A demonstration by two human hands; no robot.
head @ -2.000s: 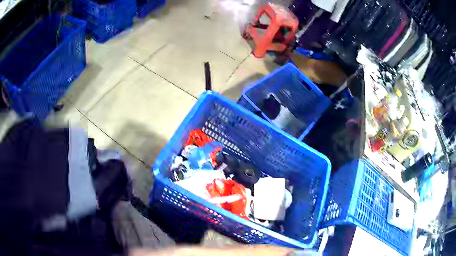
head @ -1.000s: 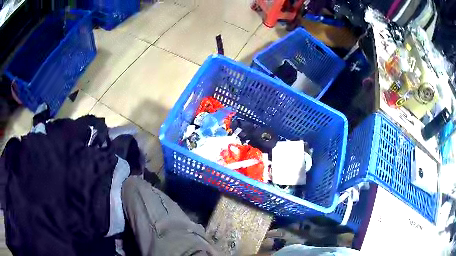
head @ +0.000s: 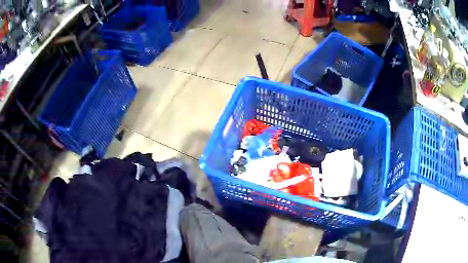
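No hand shows clearly in the head view. A heap of dark navy garments [head: 108,210] with light grey bands lies at the lower left, beside a leg in grey-brown trousers [head: 213,233]. A large blue plastic crate [head: 303,211] stands in front, to the right of the heap. In it lie red pieces [head: 295,179], a light blue piece [head: 261,144], white pieces and a dark thing with a round hole.
A second blue crate [head: 333,54] stands behind. More blue crates [head: 97,108] stand at the left. A red stool [head: 309,18] is at the top. A wooden board [head: 291,239] lies by the large crate. A cluttered table [head: 418,46] runs along the right.
The view has turned, so the crates and garment heap now sit further right than a second ago. A skin-toned blur at the bottom edge two seconds ago is gone.
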